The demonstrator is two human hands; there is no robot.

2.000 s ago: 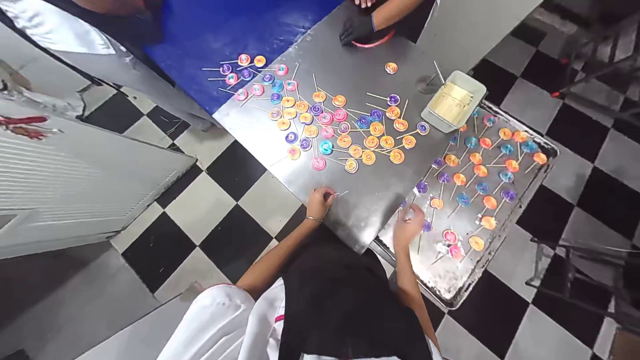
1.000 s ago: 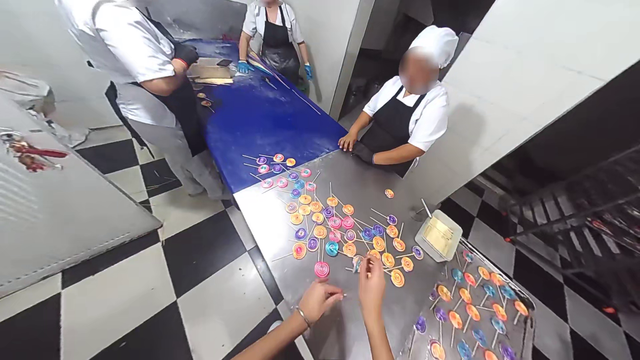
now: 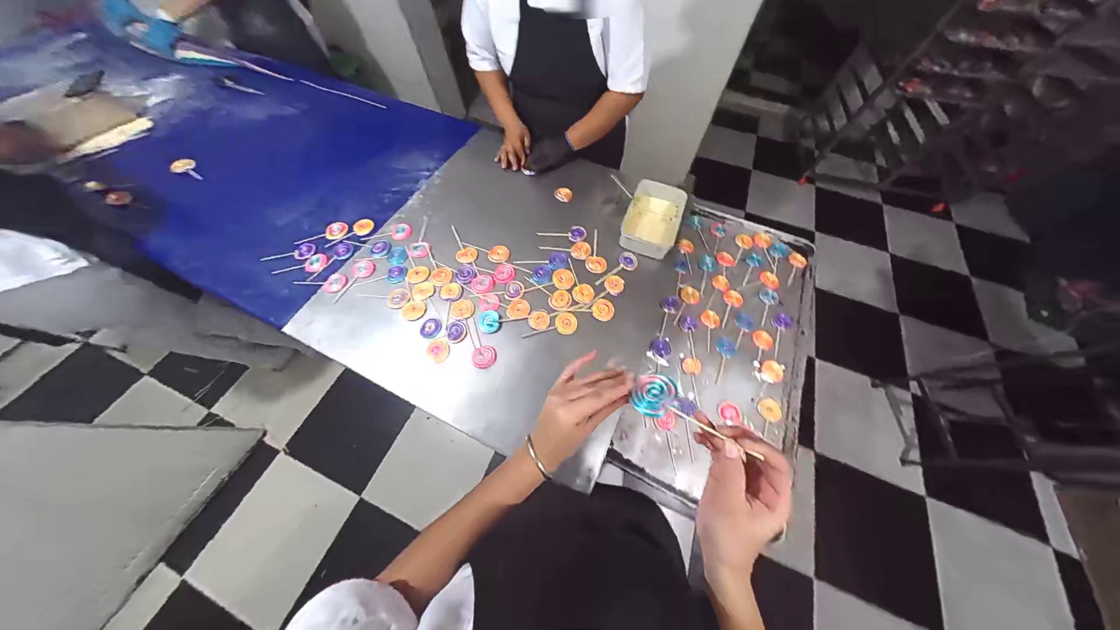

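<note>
My right hand (image 3: 744, 490) grips the wooden stick of a blue, pink and white swirl lollipop (image 3: 654, 395), holding it over the near left part of a metal tray (image 3: 802, 328). My left hand (image 3: 579, 411), its fingers spread, is beside the candy's left edge; whether the fingertips touch it I cannot tell. Rows of orange, blue, purple and pink lollipops lie on the tray. On the steel table (image 3: 385, 376) to the left, many more lie in a loose heap, among them a pink lollipop (image 3: 484, 356) at its near edge.
A plastic tub (image 3: 653, 219) with pale yellow contents stands at the table's right corner. Across the table a person in a black apron has both hands (image 3: 535, 153) on the surface, near a single orange candy (image 3: 563, 194). The blue tabletop (image 3: 289, 166) adjoins at left. Racks stand at right.
My hands have moved right, from the heap toward the tray, and a blue and pink lollipop is now clearly seen in my right hand. The view has turned down and to the right.
</note>
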